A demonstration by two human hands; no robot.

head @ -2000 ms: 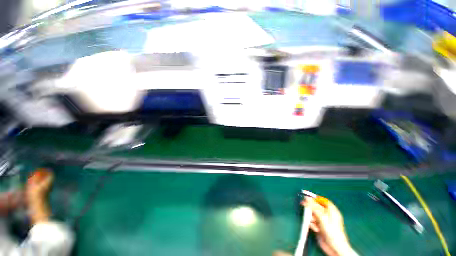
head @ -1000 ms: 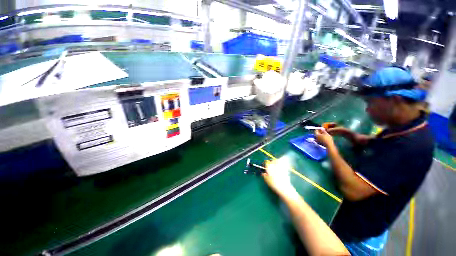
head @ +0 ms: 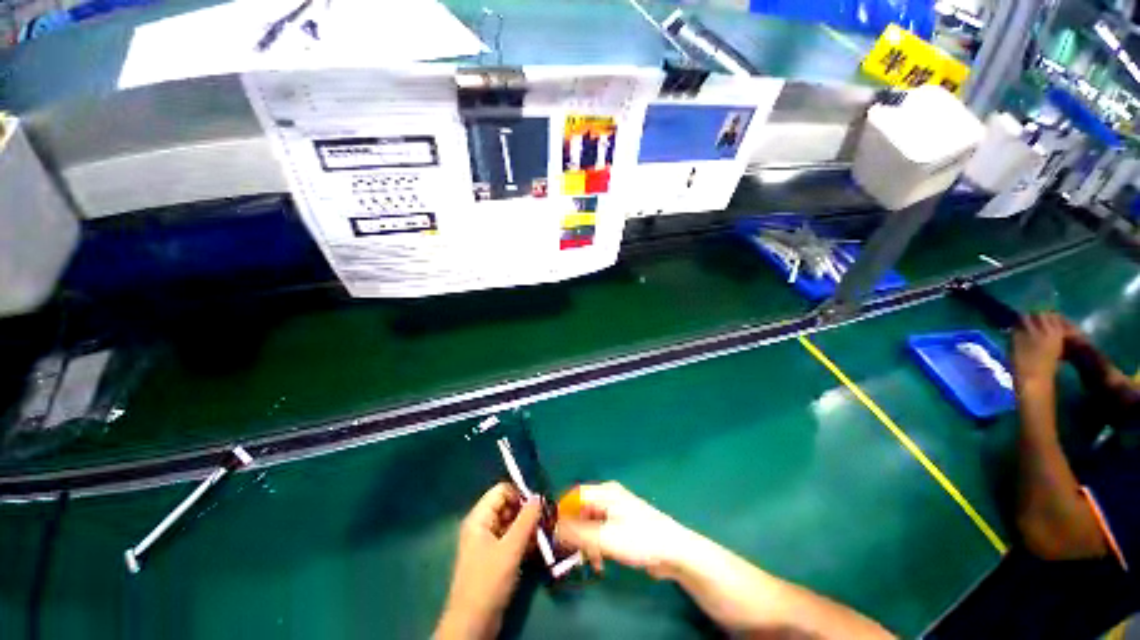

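A slim white bar part (head: 515,465) with dark strands beside it lies slanted between my hands at the lower middle. My left hand (head: 495,535) is bare and pinches the bar near its middle with thumb and forefinger. My right hand (head: 613,531) is bare and closed on an orange hand tool (head: 571,505), close against the bar's right side. The tool's working end is hidden. Another white bar (head: 181,513) lies on the green bench to the left, its upper end at the rail. A small white piece (head: 485,426) lies just beyond the held bar.
A dark metal-edged rail (head: 413,411) crosses the bench beyond my hands. Instruction sheets (head: 413,256) hang behind it. Blue trays with white pieces stand behind the rail (head: 890,278) and by a neighbouring worker (head: 960,390). Yellow tape (head: 903,440) runs between us. A white bin (head: 919,144) is on a post.
The view has swung back left from the neighbouring worker. My left hand has come into view on a white bar. My right hand, earlier reaching by the yellow tape, is now beside it.
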